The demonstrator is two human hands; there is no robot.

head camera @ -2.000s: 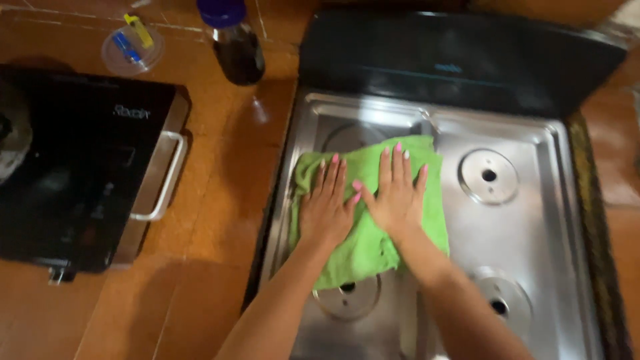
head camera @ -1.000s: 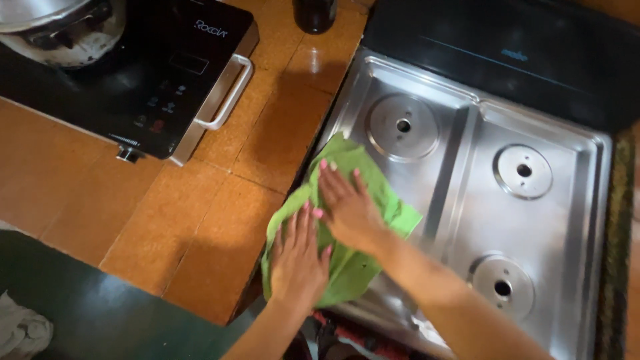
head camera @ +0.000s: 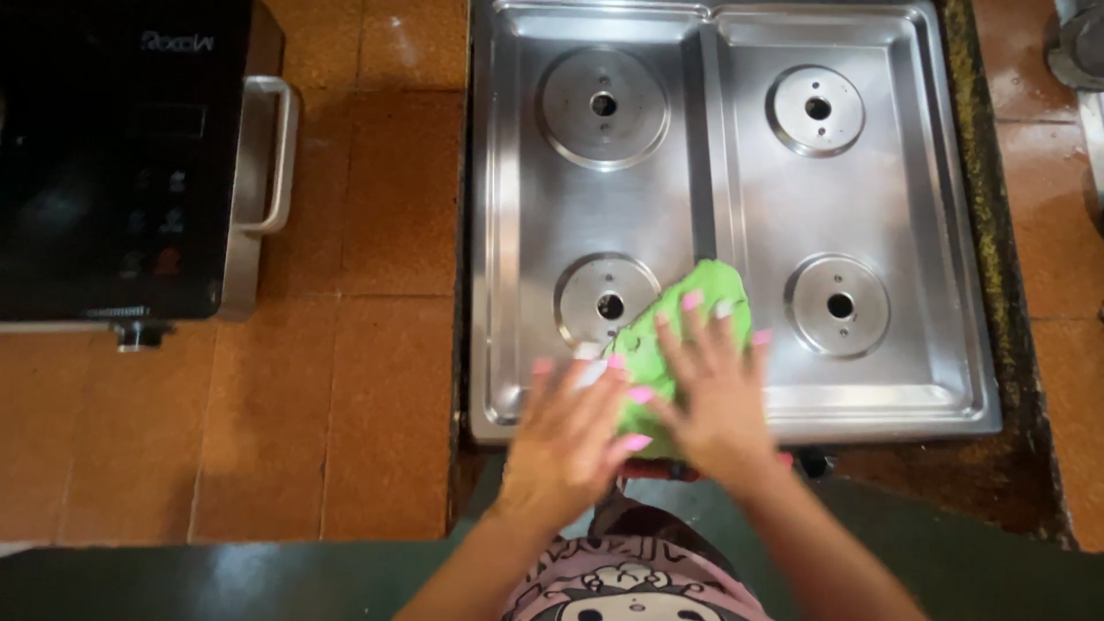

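A green cloth [head camera: 647, 371] lies bunched at the front middle of a stainless steel stove top [head camera: 802, 198], partly over the central ridge and reaching the front edge. My right hand [head camera: 711, 392] rests on it with the fingers spread. At the cloth's left side is my left hand [head camera: 573, 423], blurred, its fingers over the front-left part of the stove top; how firmly it touches the cloth cannot be told. Round burner seats with central holes show in the metal, one of them [head camera: 610, 302] just behind my left hand.
A black electric cooktop [head camera: 112, 172] with a metal side handle [head camera: 280, 155] stands on the orange tiled counter [head camera: 397, 198] at the left. Dark knobs [head camera: 813, 463] sit below the stove's front edge. Part of a metal object [head camera: 1082, 52] shows at the upper right.
The cloth and both hands have moved from the stove top's left side to its front middle. The cloth is more bunched than before. The view has shifted, and the bottle is out of sight.
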